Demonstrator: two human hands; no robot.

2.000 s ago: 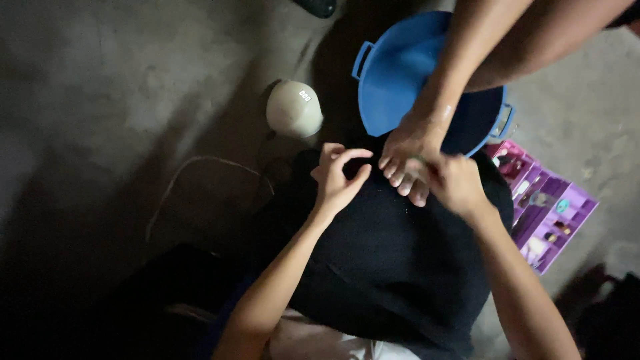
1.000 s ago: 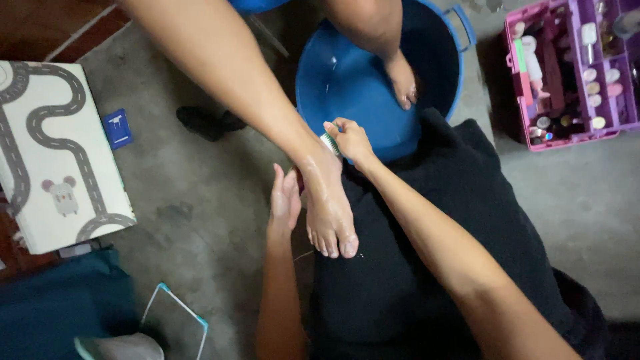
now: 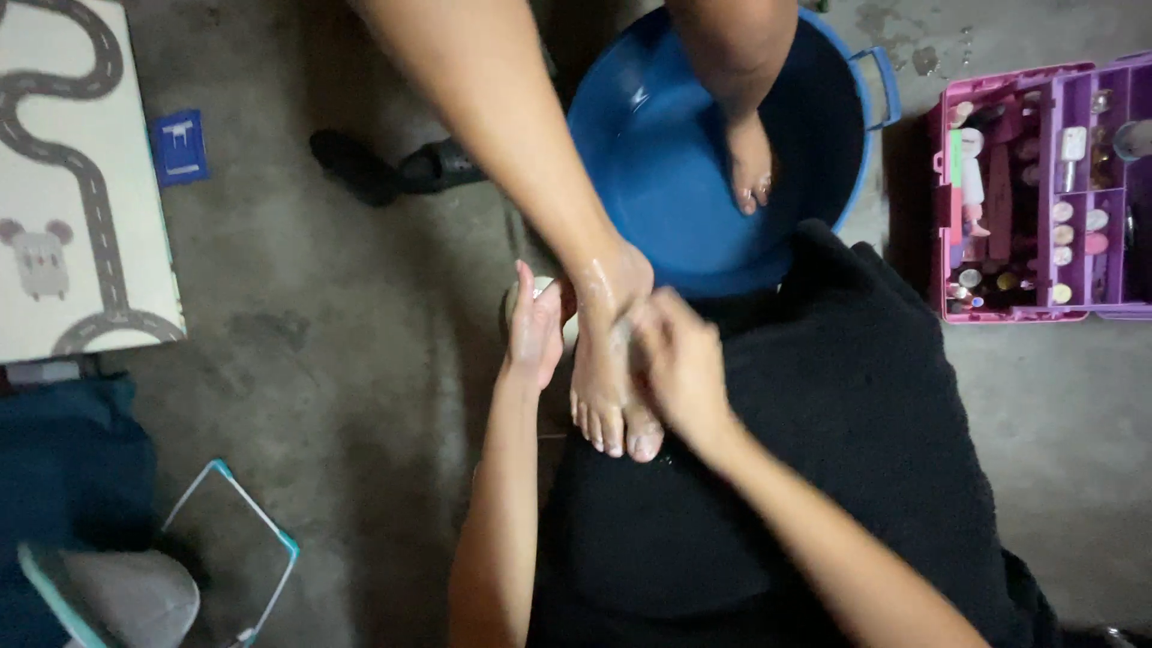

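Note:
Another person's wet foot, with whitish suds or cream on the ankle and instep, rests over a black towel on my lap. My left hand is beside the outer edge of this foot, palm toward it, fingers partly hidden; whether it grips the foot is unclear. My right hand is blurred against the inner side of the instep, fingers bent. Whether something lies under its fingers cannot be told. Behind the foot stands a blue plastic tub, and the person's other foot is inside it.
An open pink and purple case with bottles and small containers stands at the right. Dark shoes and a blue plastic piece lie on the concrete floor. At left are a road-patterned board, dark teal cloth and a white-and-teal frame.
My right hand has moved from the ankle down to the instep. The green-and-white item seen at its fingers one second ago is not distinguishable now. The view has shifted greatly since two seconds ago.

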